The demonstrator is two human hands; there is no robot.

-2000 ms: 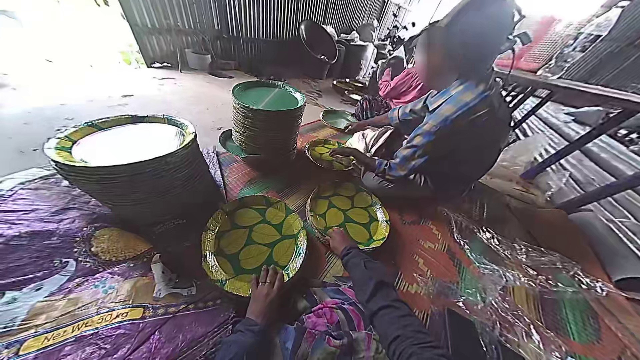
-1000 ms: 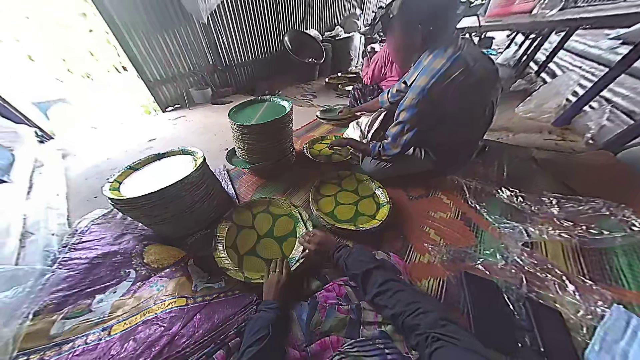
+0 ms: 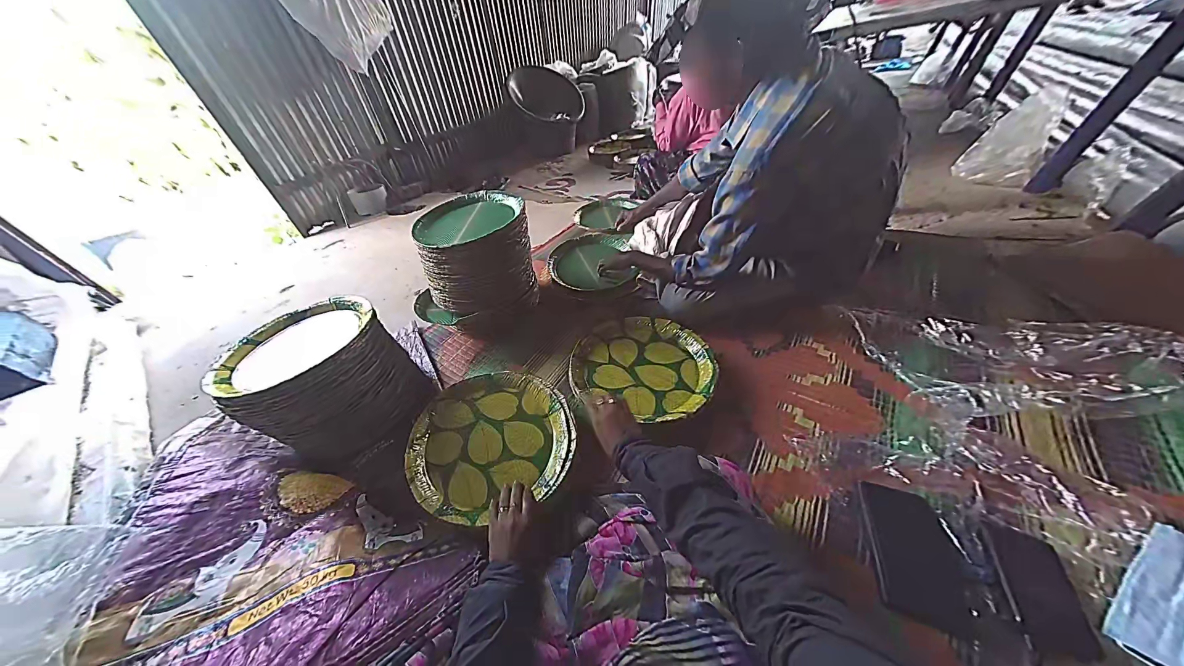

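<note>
My left hand rests with its fingers on the near rim of a leaf-patterned disposable plate, green and yellow with a shiny rim. My right hand touches the lower left edge of a second leaf-patterned plate, on the right; whether it grips the rim is unclear. A tall stack of plates with a white top stands on the left. Farther back is a stack of green plates.
A purple woven sack lies at the lower left. A co-worker sits ahead with a hand on a green plate. Clear plastic sheeting and a black folding case lie on the mat at right.
My right hand has moved from the left plate's right edge to the right plate's edge. Near the co-worker's hand, a plain green plate now shows where a leaf-patterned one was.
</note>
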